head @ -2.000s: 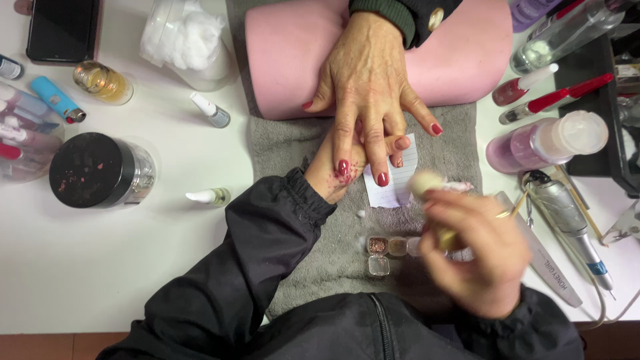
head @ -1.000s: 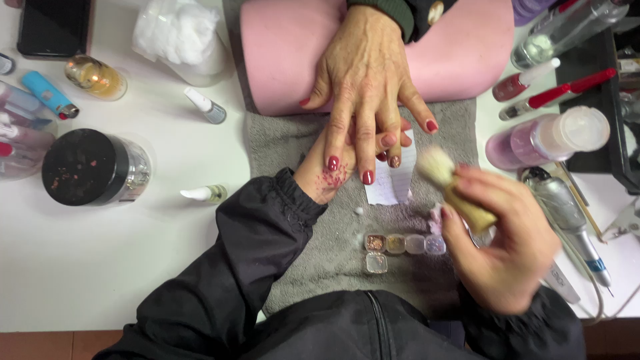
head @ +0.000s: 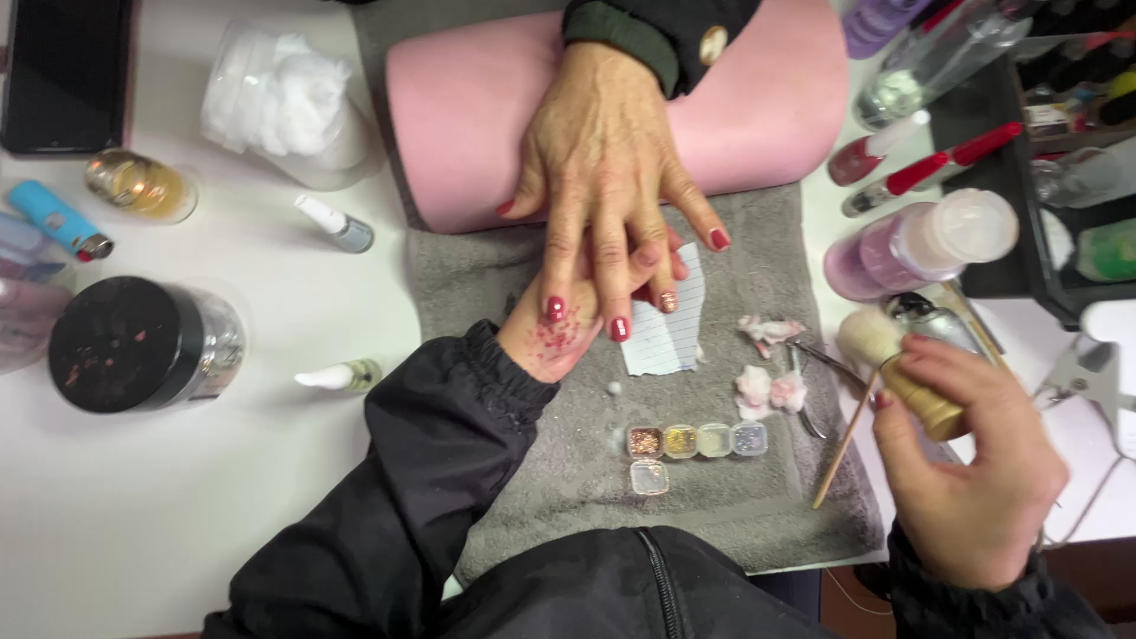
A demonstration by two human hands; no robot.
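My left hand (head: 559,328), dotted with red glitter or polish specks, lies under another person's hand (head: 612,169) and supports its fingers. That hand has red nails, one of them glittery, and comes over a pink arm cushion (head: 479,115). At the right, my right hand (head: 976,435) holds a brush (head: 923,399) with a gold handle and pale fluffy bristles, clear of the other person's fingers. Small glitter pots (head: 680,441) and a lined paper scrap (head: 666,328) rest on the grey towel (head: 568,479).
Stained cotton (head: 770,390), metal nippers (head: 830,364) and a wooden stick (head: 846,444) lie near my right hand. Polish bottles, a purple bottle (head: 887,248) and a black tray (head: 985,186) stand right. Leftward are a cotton jar (head: 328,142), a black-lidded jar (head: 124,346) and a lighter (head: 58,217).
My right hand has moved to the right with the brush, away from the other person's fingers. My left hand still lies beneath that person's hand.
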